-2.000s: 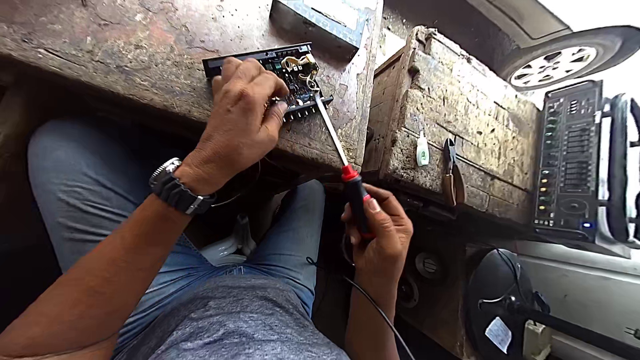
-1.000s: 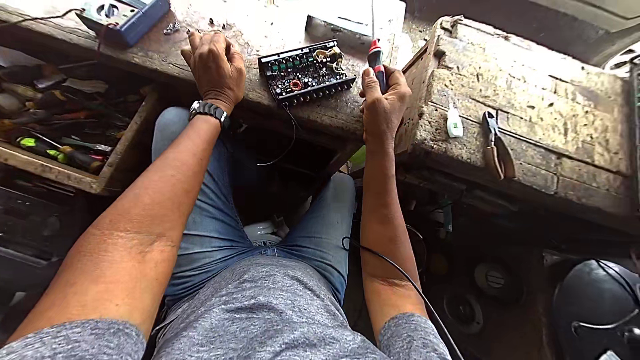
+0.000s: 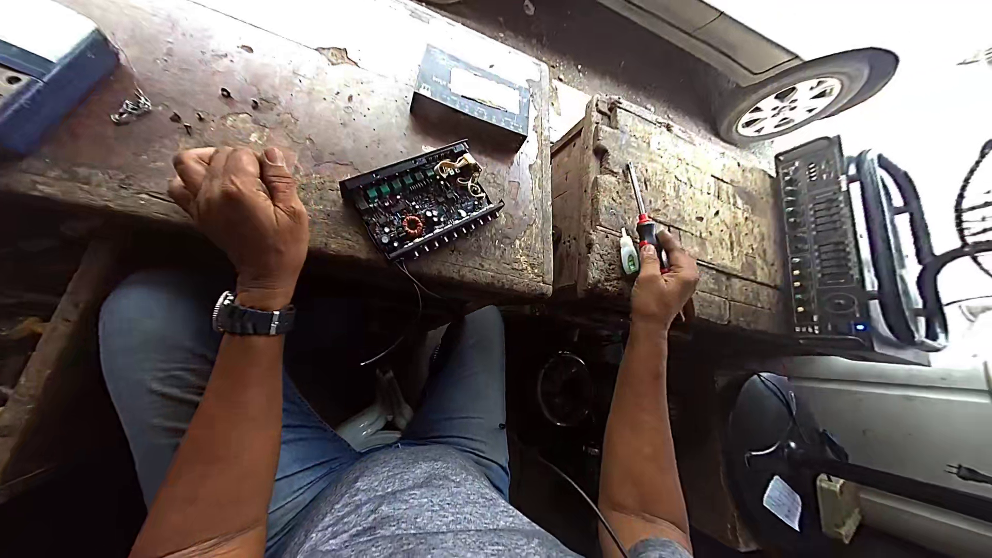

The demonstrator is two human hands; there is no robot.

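My right hand [image 3: 665, 280] grips the red and black handle of a screwdriver [image 3: 642, 203] over the wooden box at the right, its shaft pointing away from me. A small white bottle with a green label [image 3: 628, 253] is just left of the handle. My left hand [image 3: 244, 201], curled with its back up, is over the bench's near edge; whether its fingers hold anything is hidden. Between the hands an open electronic unit with a bare circuit board [image 3: 422, 203] lies on the wooden bench, a thin cable hanging from its near side.
A dark box with a light label [image 3: 473, 97] sits behind the unit. Small screws [image 3: 225, 93] and a metal bunch [image 3: 132, 107] lie at the left, near a blue case [image 3: 58, 85]. An audio mixer [image 3: 825, 236] stands beyond the wooden box [image 3: 690, 194].
My left hand has left the circuit board and moved left. My right hand has carried the screwdriver from the unit to above the wooden box at the right.
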